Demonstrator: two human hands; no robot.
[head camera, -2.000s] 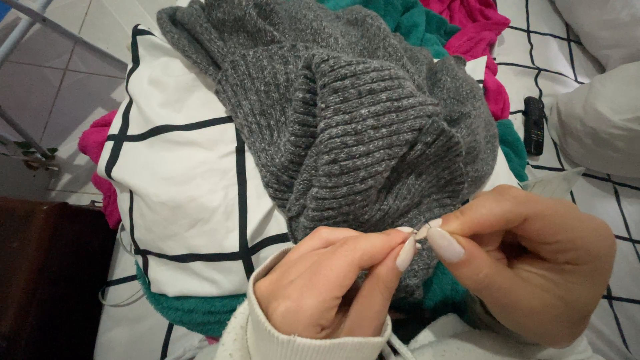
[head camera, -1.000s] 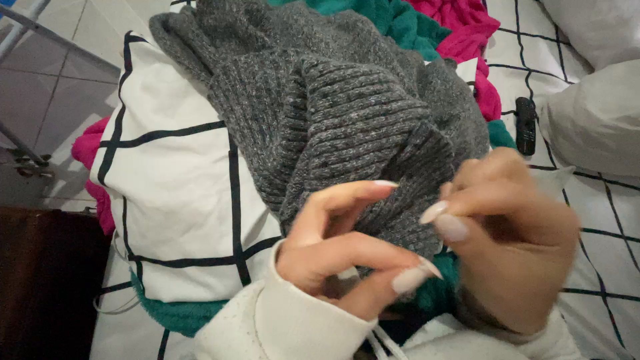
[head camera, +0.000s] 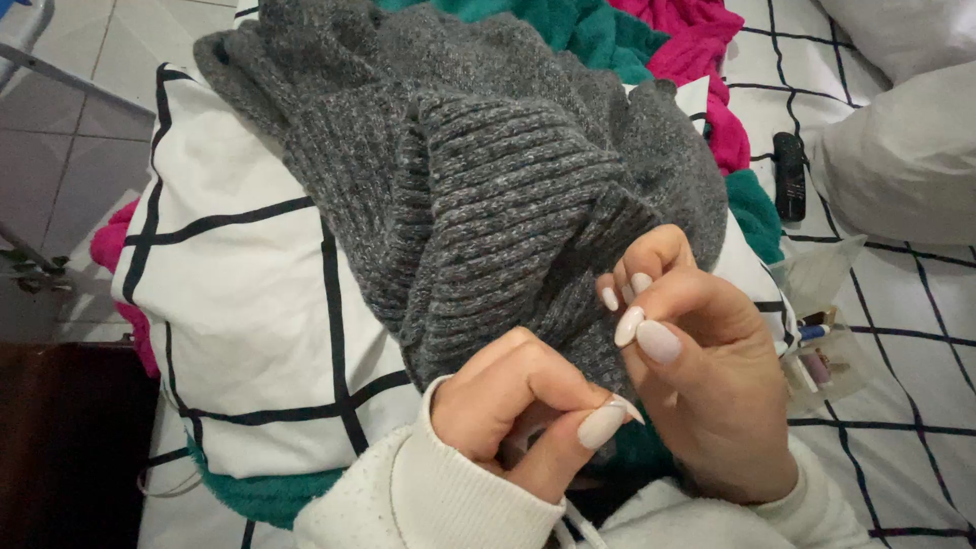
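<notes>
A dark grey ribbed knit garment (head camera: 511, 206) lies bunched over a white pillow with black grid lines (head camera: 244, 320). Over its lower edge, my left hand (head camera: 534, 412) has thumb and index fingertip pinched together. Just right of it, my right hand (head camera: 694, 351) also pinches thumb against index finger, its other fingers curled near the knit. The fingertips of the two hands are apart. Whether a thread, needle or other thin thing sits in either pinch is too small to tell.
Right of the pillow sits an open clear plastic case (head camera: 827, 366) with a blue spool and small items. A black remote control (head camera: 789, 177) lies on the grid-patterned bedding near white pillows (head camera: 907, 152). Teal cloth (head camera: 564, 30) and pink cloth (head camera: 694, 30) lie behind the garment.
Two seconds ago my fingertips met over the knit; one second ago my left thumb and index finger were spread. Now they are pinched together, and my hands are apart.
</notes>
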